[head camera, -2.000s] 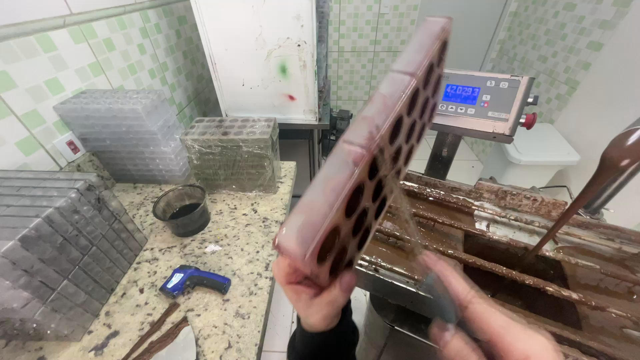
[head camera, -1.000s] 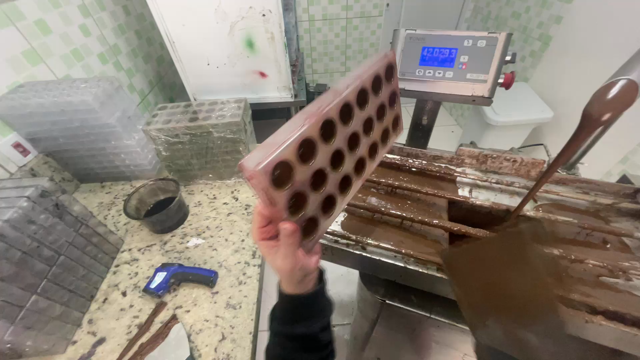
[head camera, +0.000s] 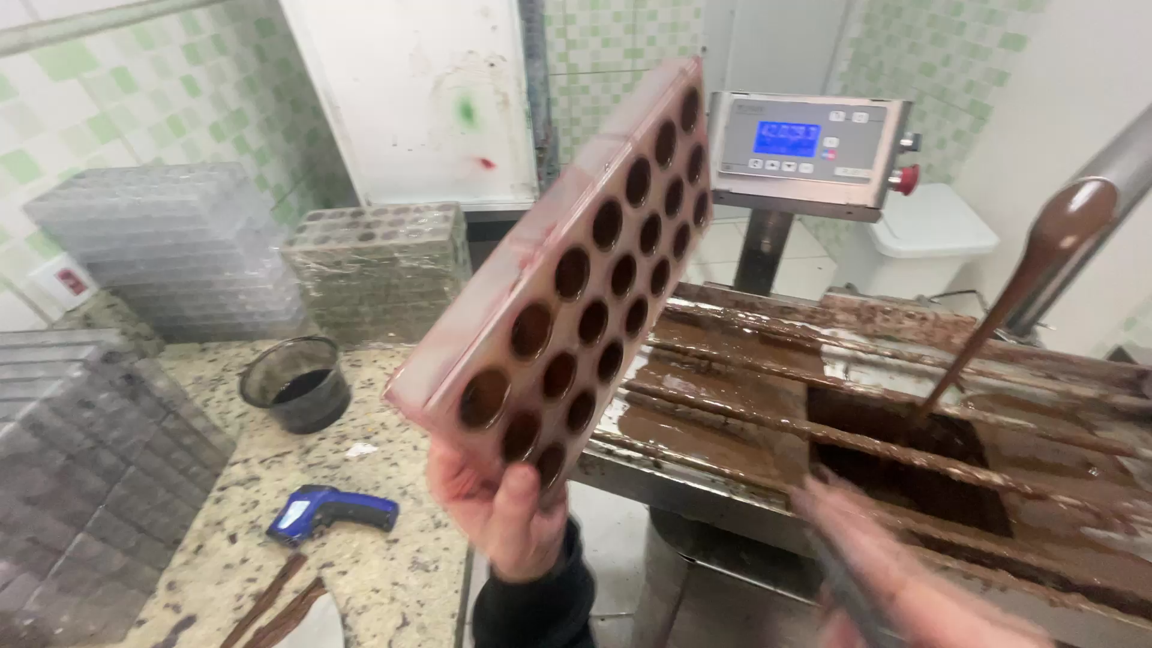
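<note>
My left hand (head camera: 508, 504) grips the lower end of a polycarbonate chocolate mold (head camera: 576, 279), its rows of round cavities lined with dark chocolate. The mold is tilted up, cavities facing right. Blurred at the lower right, my right hand (head camera: 909, 567) is closed around the dark handle of a tool (head camera: 846, 576), whose blade I cannot make out. Beyond that hand, melted chocolate runs from a metal spout (head camera: 1071, 216) into the opening of the chocolate-coated grate (head camera: 738, 405) of a machine.
On the granite counter (head camera: 378, 540) lie a blue infrared thermometer (head camera: 333, 511) and a dark bowl (head camera: 297, 387), with mold stacks (head camera: 171, 252) and a wrapped block of molds (head camera: 378, 270) behind. A control panel (head camera: 801, 148) stands over the machine. A white lidded bin (head camera: 931, 234) is at the back.
The mold has turned between frames, showing its cavities more fully than two seconds ago. A wide, chocolate-coated blade seen at the right one second ago no longer shows clearly.
</note>
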